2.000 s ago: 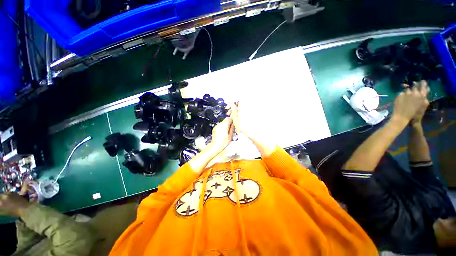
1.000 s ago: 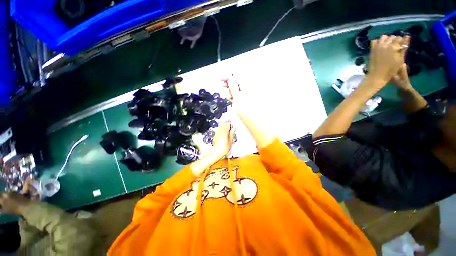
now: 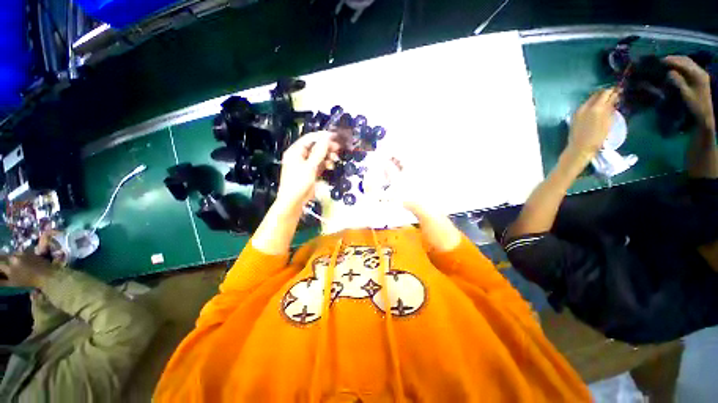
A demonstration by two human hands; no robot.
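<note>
My left hand (image 3: 309, 159) is over the right edge of the black pile, its fingertips together at a dark part; whether it grips it I cannot tell. Several small black rings (image 3: 343, 191) lie loose on the white sheet (image 3: 464, 126) around it. Black lamp housings (image 3: 250, 134) lie tangled to the left. My right hand (image 3: 394, 189) is over the white sheet near my body, pale and blurred against it; a small reddish spot shows at its fingertips, and its hold is unclear.
A person in black at the right handles dark parts (image 3: 649, 88) beside a white lamp (image 3: 612, 153). A person in an olive sleeve (image 3: 86, 303) sits at the left near a white part (image 3: 79, 242). A blue bin (image 3: 51, 47) is at the upper left.
My left hand has moved from near my body up and left to the pile's edge. My right hand has drawn back towards me. The view has shifted, and the right neighbour's hands have spread apart.
</note>
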